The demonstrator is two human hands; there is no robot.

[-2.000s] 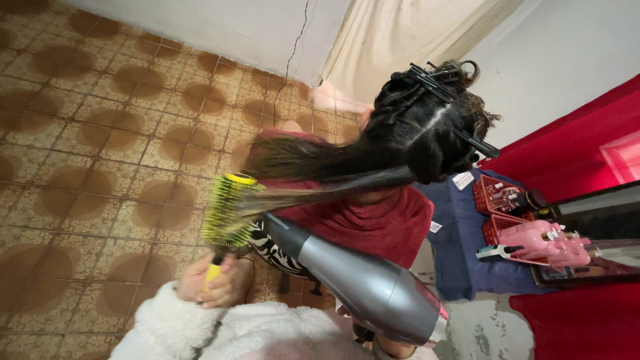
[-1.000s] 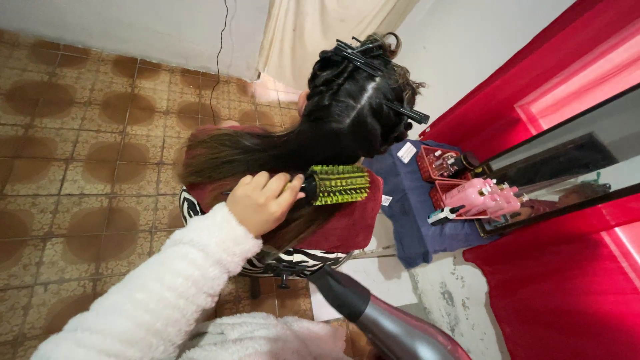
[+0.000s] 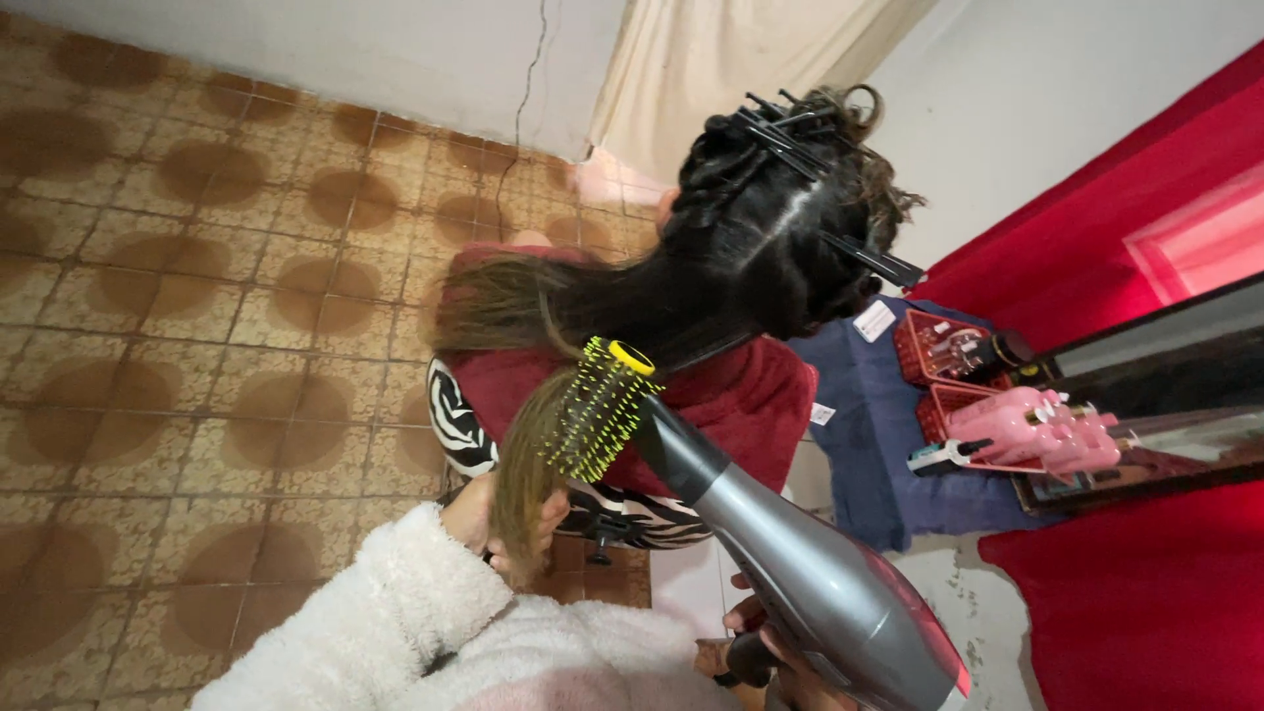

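My left hand (image 3: 513,523) holds a round hair brush (image 3: 599,410) with yellow-green bristles; its handle is hidden behind a lock of hair. That lock (image 3: 533,444) is wrapped over the bristles and hangs across my fingers. In my right hand (image 3: 765,642) is a grey hair dryer (image 3: 800,553), gripped by its handle, with the nozzle beside the brush. Above them is the back of a seated person's head, the dark hair (image 3: 741,237) parted. Black hair clips (image 3: 780,138) pin the upper sections, and another black clip (image 3: 871,259) sits at the side. A dark red towel (image 3: 731,405) covers the shoulders.
A zebra-patterned chair (image 3: 647,513) is under the person. At the right, a blue cloth (image 3: 859,434) bears red baskets (image 3: 913,346) with pink bottles (image 3: 1017,425), beside a framed mirror (image 3: 1185,395). Red curtains (image 3: 1136,602) hang there. Tiled floor (image 3: 296,395) lies to the left.
One second ago the brush lay near the towel's right part with the bristles pointing right; now it is upright with hair over it. The dryer nozzle has come up beside the brush.
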